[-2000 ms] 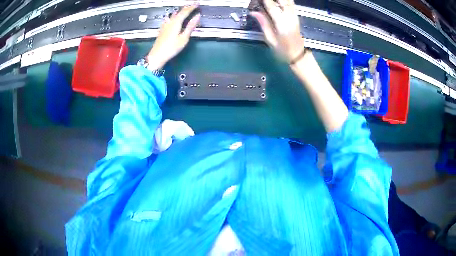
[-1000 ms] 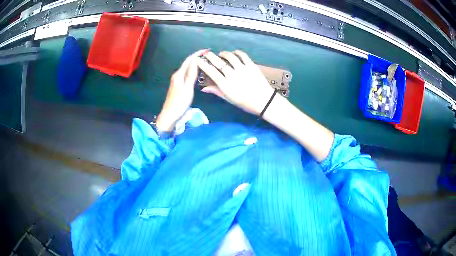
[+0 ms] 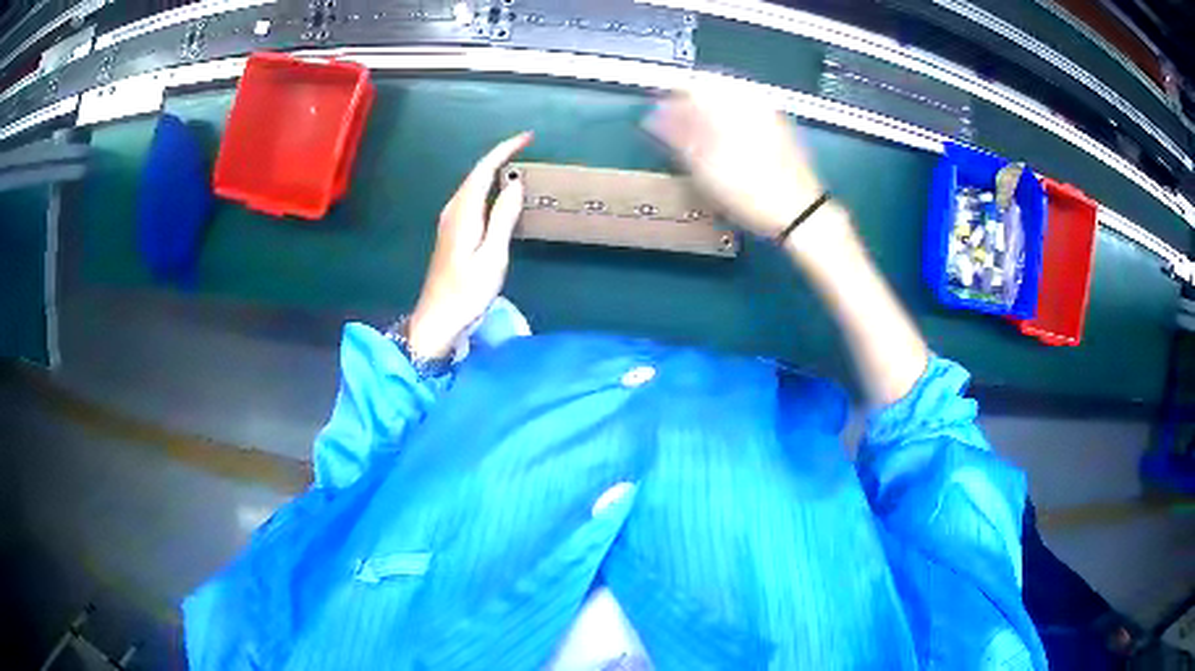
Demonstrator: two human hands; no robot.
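A flat oblong metal module (image 3: 616, 207), looking tan under the glare, lies on the green bench top in front of me. It has a row of small fittings along its face and round holes at its corners. My left hand (image 3: 472, 249) is at its left end, with thumb and fingers around the corner, holding it there. My right hand (image 3: 740, 151) is blurred, above and beyond the module's right end. I see nothing in it, but the blur hides its fingers.
A red bin (image 3: 291, 135) and a dark blue cloth (image 3: 173, 199) are at the left. A blue parts bin (image 3: 983, 236) with mixed small pieces stands against a second red bin (image 3: 1068, 269) at the right. Metal rails (image 3: 564, 63) with dark units run beyond the bench.
Both hands came back from the line to the module, which now sits slightly tilted and further right. Since one second ago, my right hand has lifted off it and moved right and away.
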